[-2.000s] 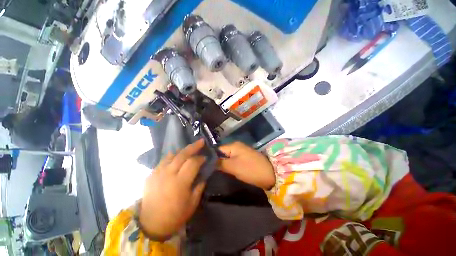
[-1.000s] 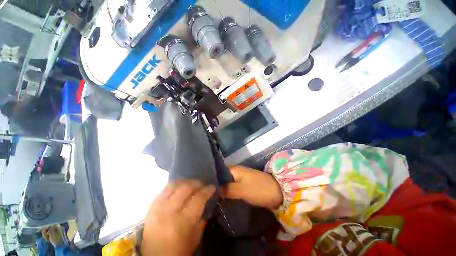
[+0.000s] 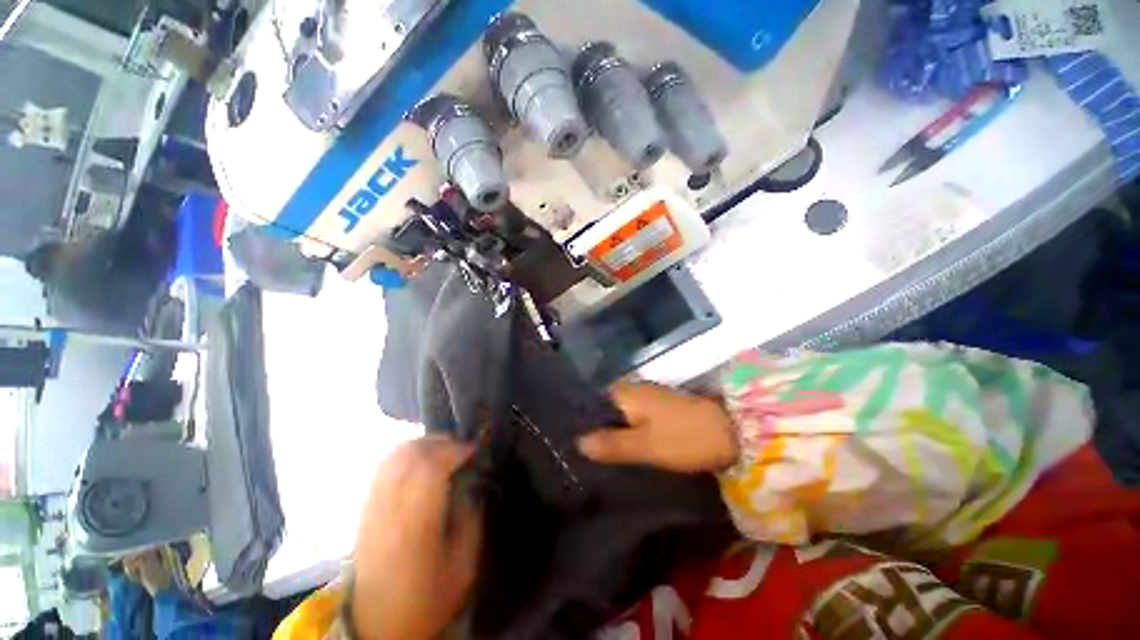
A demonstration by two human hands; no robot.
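A dark grey garment piece [image 3: 550, 425] runs from the presser foot and needle area [image 3: 500, 281] of the white and blue overlock machine [image 3: 313, 169] down into my lap. A pale stitch line shows on it between my hands. My left hand [image 3: 419, 531] is blurred and holds the bunched cloth at its left side. My right hand [image 3: 656, 428] grips the cloth on the right, with fingertips partly hidden in a fold. The front cover with warning label [image 3: 644, 244] sits right of the foot, above the dark bed plate [image 3: 650, 325].
Stacked grey pieces [image 3: 240, 438] lie at the table's left edge. Grey tension dials [image 3: 538, 94] stick out above the foot. Red and dark snips [image 3: 950, 131] and blue striped cloth with a tag [image 3: 938, 50] lie at the right. Another machine [image 3: 113, 500] stands at far left.
My hands have moved apart, and the cloth between them is spread wider and shows the stitch line. Compared with two seconds ago, both hands are farther from the needle area.
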